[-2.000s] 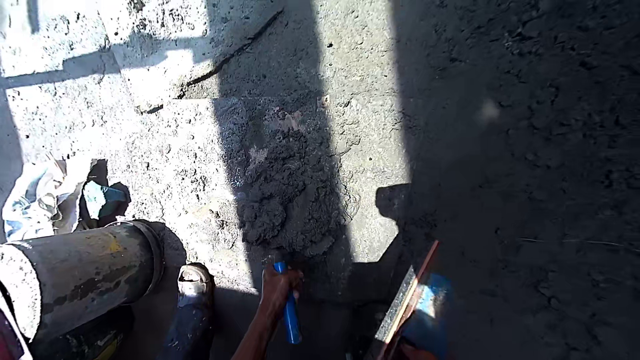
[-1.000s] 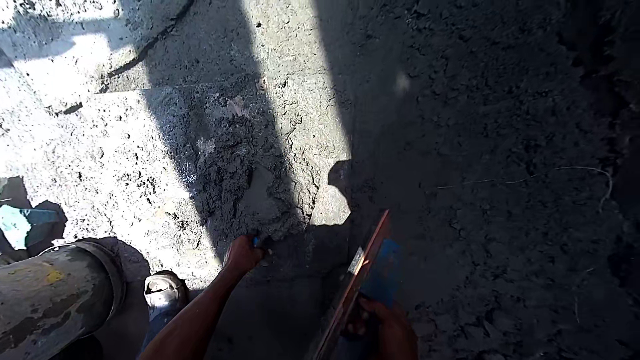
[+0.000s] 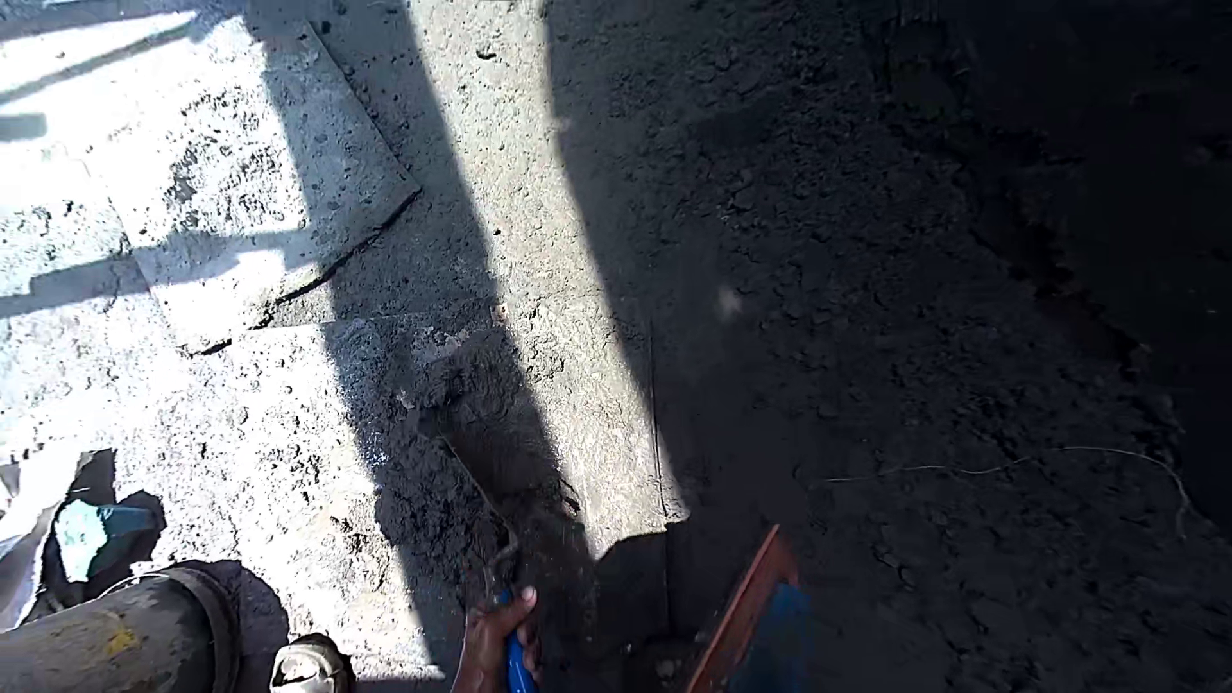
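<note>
Near the bottom centre my left hand (image 3: 496,640) grips the blue handle of a trowel (image 3: 518,664). Its dark metal blade reaches up and left, over a patch of wet mortar (image 3: 433,520) in the shade. To the right, an orange-edged float (image 3: 736,611) with a blue part stands tilted at the bottom edge. The right hand that held it earlier is out of the frame or lost in the dark. Smoothed mortar (image 3: 606,423) in the sunlit strip lies right of the trowel.
At lower left lies a large stained pipe or cylinder (image 3: 125,635), with a shoe (image 3: 310,664) beside it and torn scraps (image 3: 82,539) above. A raised slab edge (image 3: 356,241) crosses the upper left. A thin wire or string (image 3: 1011,464) lies on the rough floor at right, near a dark broken edge (image 3: 1078,308).
The trowel's blade now shows against the mortar, with my left hand below it. The right hand, visible on the float a second ago, no longer shows. The view has shifted.
</note>
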